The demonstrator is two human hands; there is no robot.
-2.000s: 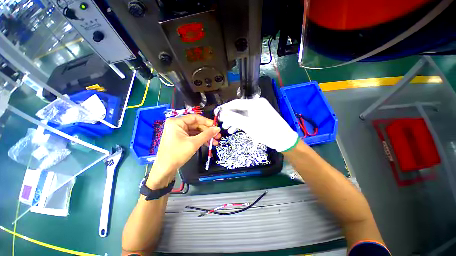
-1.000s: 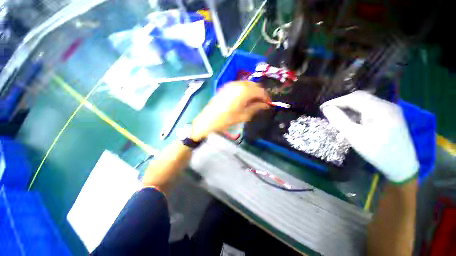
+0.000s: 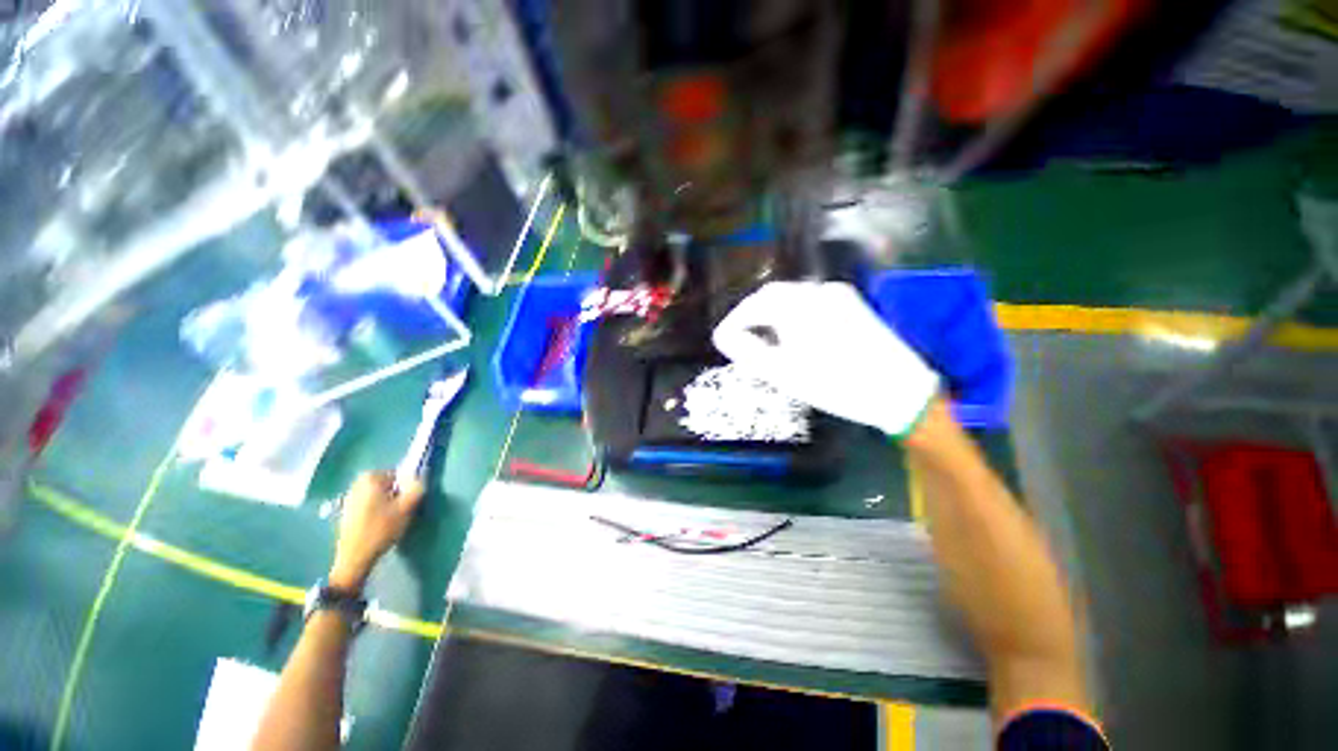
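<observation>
My bare left hand (image 3: 377, 514) is at the left, closed around the lower handle of the silver adjustable wrench (image 3: 430, 421), whose jaw points up and away. My white-gloved right hand (image 3: 829, 352) is over the back right of the heap of tiny white terminals (image 3: 741, 407). Its fingers are curled, and blur hides whether they hold anything. The heap lies on the black tray (image 3: 628, 411) under the press (image 3: 719, 132). Red and white wire leads (image 3: 624, 302) lie bunched at the press's left.
Blue bins stand left (image 3: 550, 345) and right (image 3: 954, 338) of the press. A dark wire sample (image 3: 690, 543) lies on the ribbed ledge (image 3: 704, 594). A red hex key (image 3: 546, 474) lies left of the base. Plastic bags (image 3: 279, 455) lie at left, a red bin (image 3: 1269, 521) at right.
My left hand has moved from the press area down and left to the wrench; the lead it held no longer shows. My gloved right hand stays near the heap. The view has shifted.
</observation>
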